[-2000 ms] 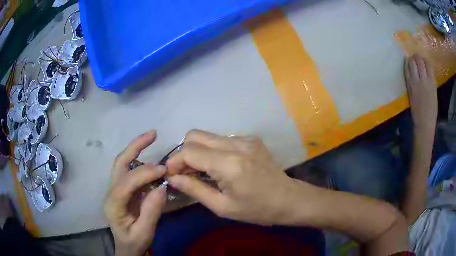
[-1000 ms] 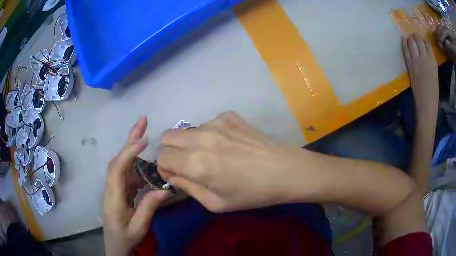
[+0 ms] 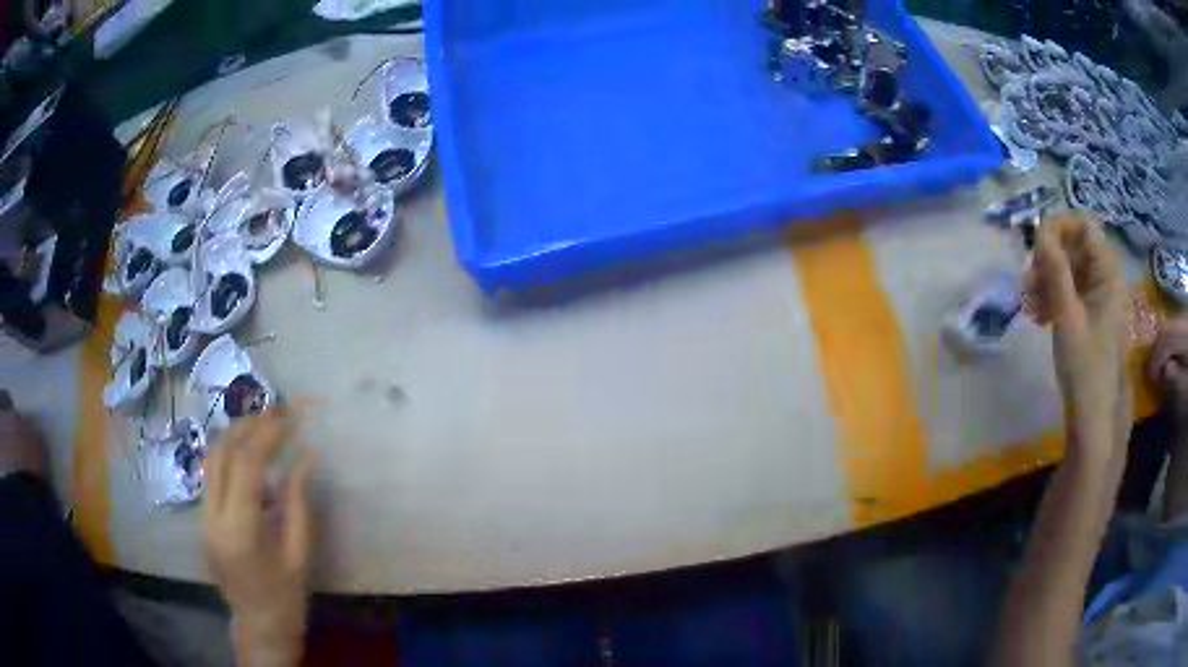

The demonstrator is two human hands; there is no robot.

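White cup-like housings [image 3: 344, 224] with dark round speakers and thin wires stand in a cluster on the pale board at the left. My left hand [image 3: 258, 502], blurred, is beside the nearest housings of this cluster. Its fingers are apart, and I see nothing held in it. My right hand is not in view. The dark board module is no longer visible.
A blue tray [image 3: 586, 241] holds loose dark boards [image 3: 866, 85]. At right, another worker's hand [image 3: 1079, 280], apparently, is over a blurred housing [image 3: 990, 313]. A heap of housings [image 3: 1088, 124] lies beyond. Orange tape [image 3: 860, 365] crosses the board.
The view has swung up and left. My left hand has moved left to the housings. My right hand has left the picture. A housing now shows beside the other worker's hand at the right.
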